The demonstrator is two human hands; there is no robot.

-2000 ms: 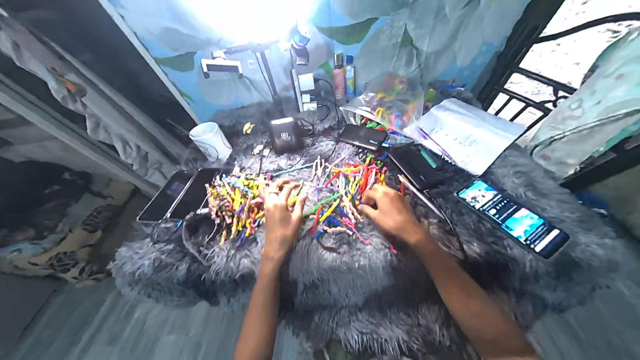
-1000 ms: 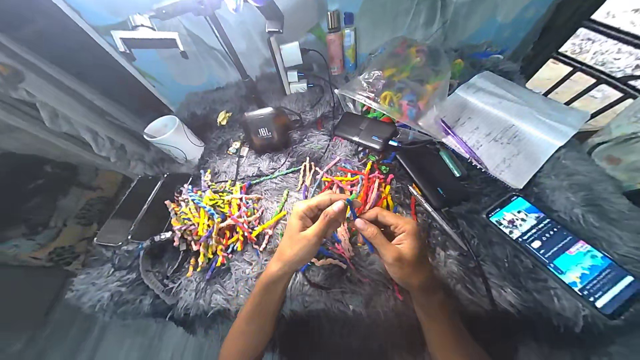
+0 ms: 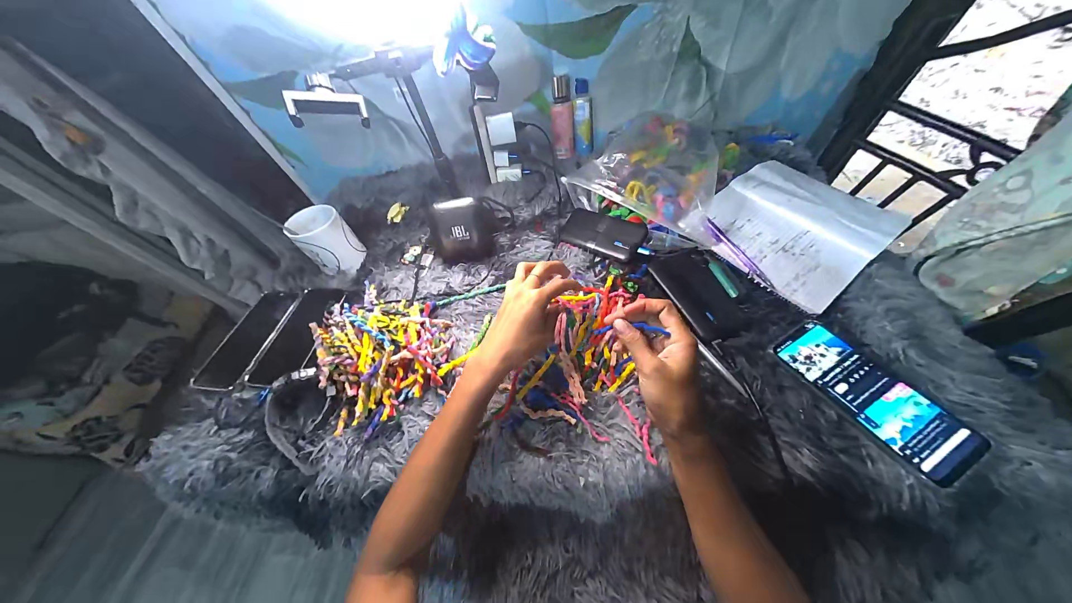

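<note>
Short twisted strands, like yarn or fuzzy cord, lie in a dense multicoloured pile (image 3: 381, 360) at the left on grey fur fabric. A looser group of strands (image 3: 578, 360) lies between and under my hands. My right hand (image 3: 666, 360) pinches a blue strand (image 3: 641, 328) between thumb and fingertips, over the right side of that group. My left hand (image 3: 528, 314) is over the group's upper left part with its fingers bent down; its fingertips are partly hidden, and whether they hold a strand cannot be told. A green strand (image 3: 473, 295) runs left from near my left hand.
Behind the strands stand a white cup (image 3: 327, 239), a black JBL speaker (image 3: 462, 232), a lamp stand (image 3: 427, 126) and two bottles (image 3: 562, 117). Farther right are a plastic bag of strands (image 3: 662, 167), black power banks (image 3: 603, 234), an open notebook (image 3: 808, 234) and a lit smartphone (image 3: 879, 402).
My hands were together at one second ago and are now apart, the left one farther up and to the left. The blue strand now shows in my right hand. The view has tilted and drawn back.
</note>
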